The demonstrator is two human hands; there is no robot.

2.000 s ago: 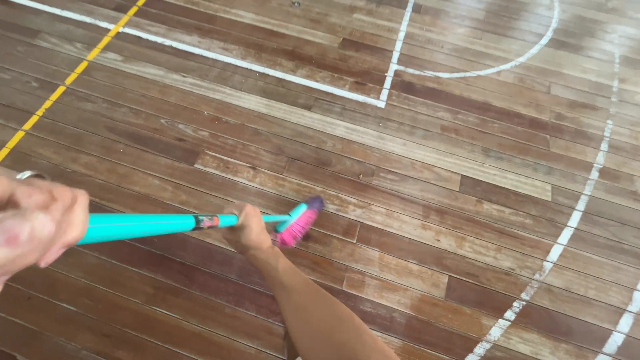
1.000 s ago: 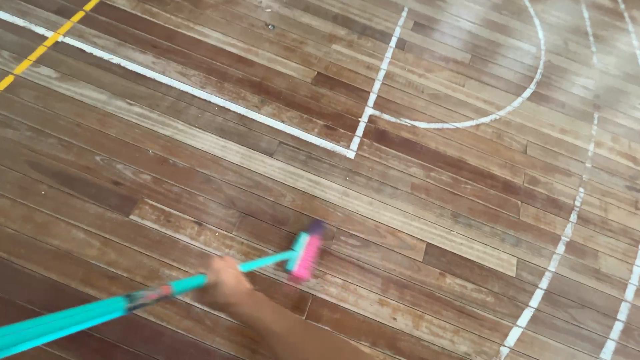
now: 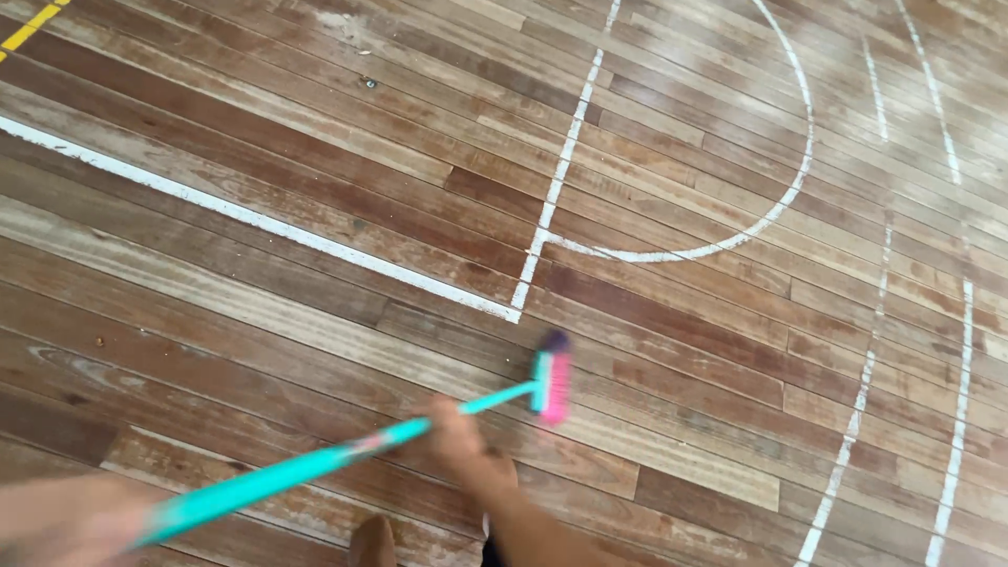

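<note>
A broom with a turquoise handle (image 3: 291,470) slants from the lower left to the centre of the head view. Its head (image 3: 554,378), with pink and purple bristles, is over the wooden floor just below the corner of the white lines, and is blurred. My right hand (image 3: 453,433) grips the lower part of the handle, a little short of the head. Around the upper end, at the lower left edge, is my left hand (image 3: 110,516), blurred and partly cut off by the frame.
Wooden floorboards (image 3: 276,315) carry painted white lines (image 3: 315,244), a white arc (image 3: 807,134) and a yellow line (image 3: 31,27). Small debris (image 3: 368,82) lies at the upper left. My feet (image 3: 372,543) show at the bottom edge.
The view has shifted over the floor, and my feet have come into sight. The broom head is now close to the white corner; earlier it was farther from it. Both hands have stayed on the handle.
</note>
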